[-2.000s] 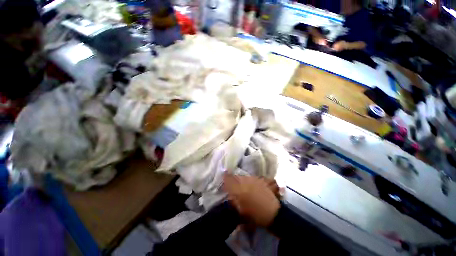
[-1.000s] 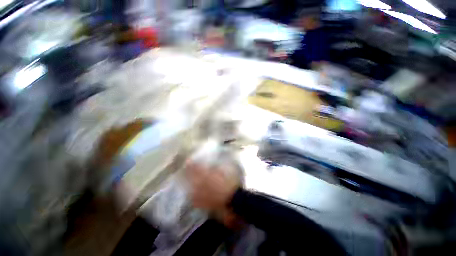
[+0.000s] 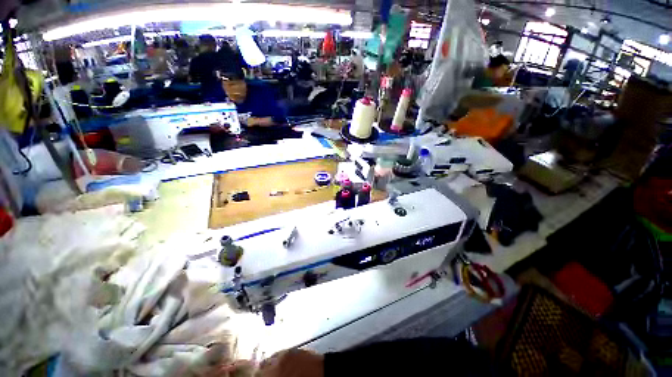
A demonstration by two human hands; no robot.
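A heap of cream garment fabric (image 3: 140, 309) lies crumpled left of and below the needle area of a white industrial sewing machine (image 3: 317, 247). The machine's presser foot and needle parts (image 3: 268, 311) are under the left end of its head. My right hand (image 3: 293, 364) is at the bottom edge, mostly cut off, beside the fabric with its dark sleeve to the right; its fingers and grip are not clear. My left hand cannot be made out.
A brown board (image 3: 273, 193) lies behind the machine head. Small thread cones (image 3: 345, 196) and a taller white cone (image 3: 362, 118) stand behind. Orange-yellow and red loops (image 3: 480, 281) hang at the head's right end. A person (image 3: 254, 99) sits at another machine.
The view has swung up and to the right, showing the whole machine head and the workshop. My right hand now shows only at the bottom edge.
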